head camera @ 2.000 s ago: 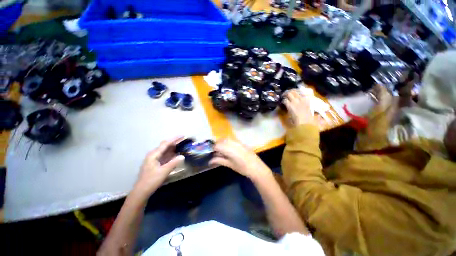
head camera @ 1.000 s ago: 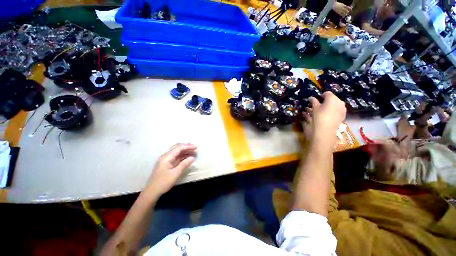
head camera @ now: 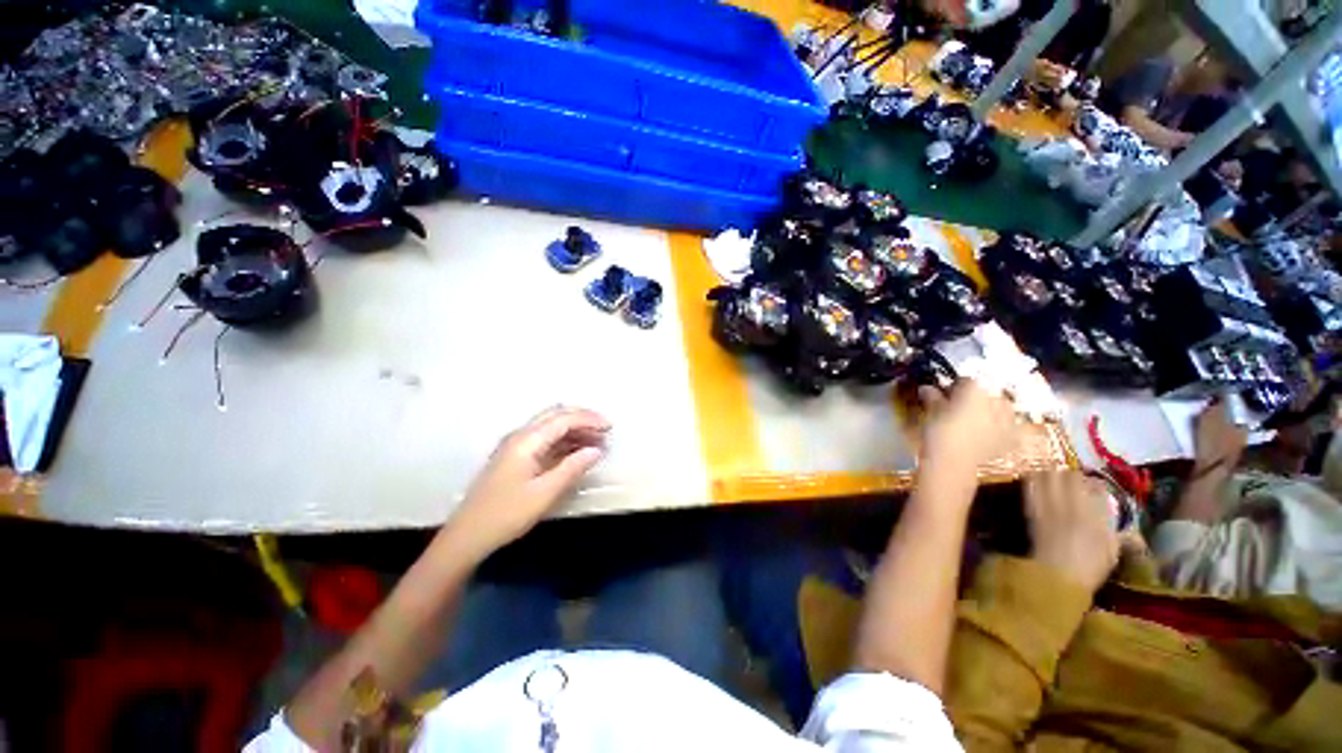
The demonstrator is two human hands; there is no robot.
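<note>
My left hand (head camera: 537, 468) is over the bench near its front edge, palm down, fingers curved and apart, holding nothing. My right hand (head camera: 967, 427) reaches to the front right edge of the dense pile of black assemblies (head camera: 839, 302), which show silver faces with orange centres. Its fingertips are at a dark unit there; whether they grip it is hidden. Three small insert modules (head camera: 573, 250), blue-silver with black tops, lie behind my left hand. A black wired housing (head camera: 250, 275) lies open at the left, with more housings (head camera: 349, 188) behind it.
Blue stacked bins (head camera: 626, 111) stand at the back. A crumpled white cloth (head camera: 1008, 368) lies beside the pile. A neighbour's hand (head camera: 1074, 527) and brown sleeve are close at the right, by a red-handled tool (head camera: 1122, 464). A dark mat with white cloth (head camera: 33, 397) lies far left.
The black unit held between both hands two seconds ago is no longer in them. My right hand moved right to the pile, then lower towards its front edge. My left hand is empty.
</note>
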